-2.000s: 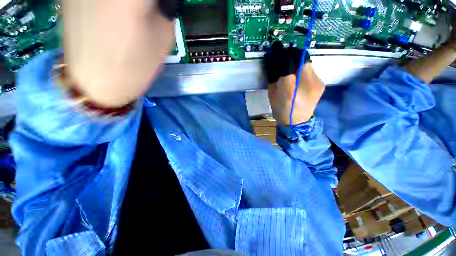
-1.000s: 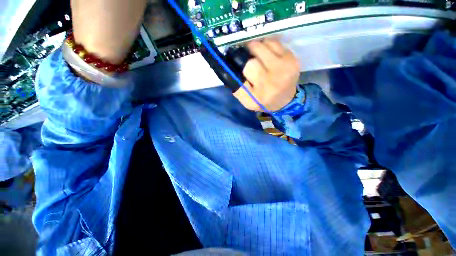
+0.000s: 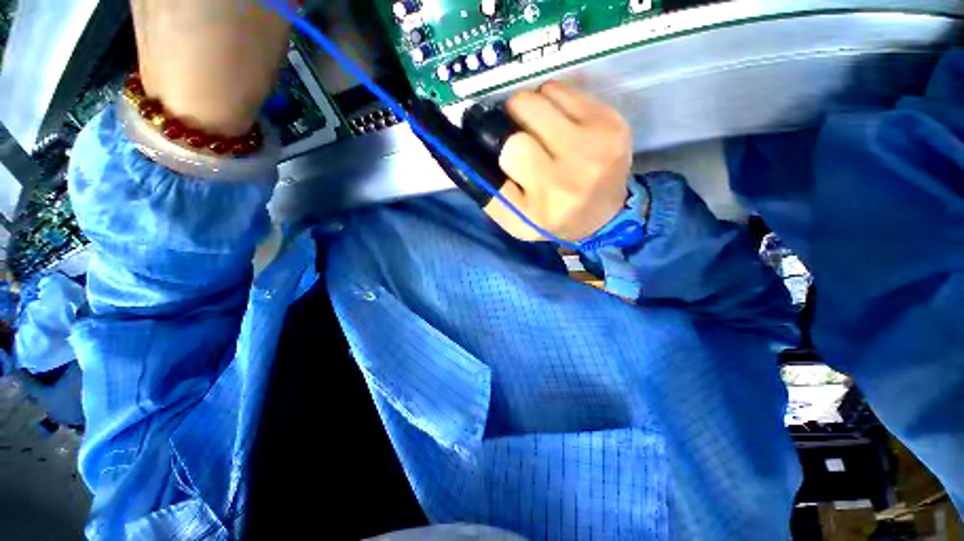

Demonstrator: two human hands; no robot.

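Observation:
A green circuit board (image 3: 460, 32) with small round cans lies at the top centre, cut off by the top edge. A dark toothed row (image 3: 375, 120) shows beside its lower left corner. My right hand (image 3: 566, 159) is at the board's near edge, over the silver rail, its black-covered fingers pointing up and left. The bare fingers are curled and slightly blurred; whether it holds anything is hidden. A blue cord runs from its wrist to the top left. My left hand is past the top edge; only its wrist and forearm show, with red-brown beads and a pale bangle.
The silver rail (image 3: 719, 90) crosses in front of my body. Another green board (image 3: 48, 217) lies at the far left. A person's blue sleeve or smock (image 3: 888, 211) is close on the right. Dark boxes and cartons show at the lower right.
The view has swung since the oldest frame. My right hand has shifted left relative to my body, turned and curled its fingers. My left hand has moved up out of view.

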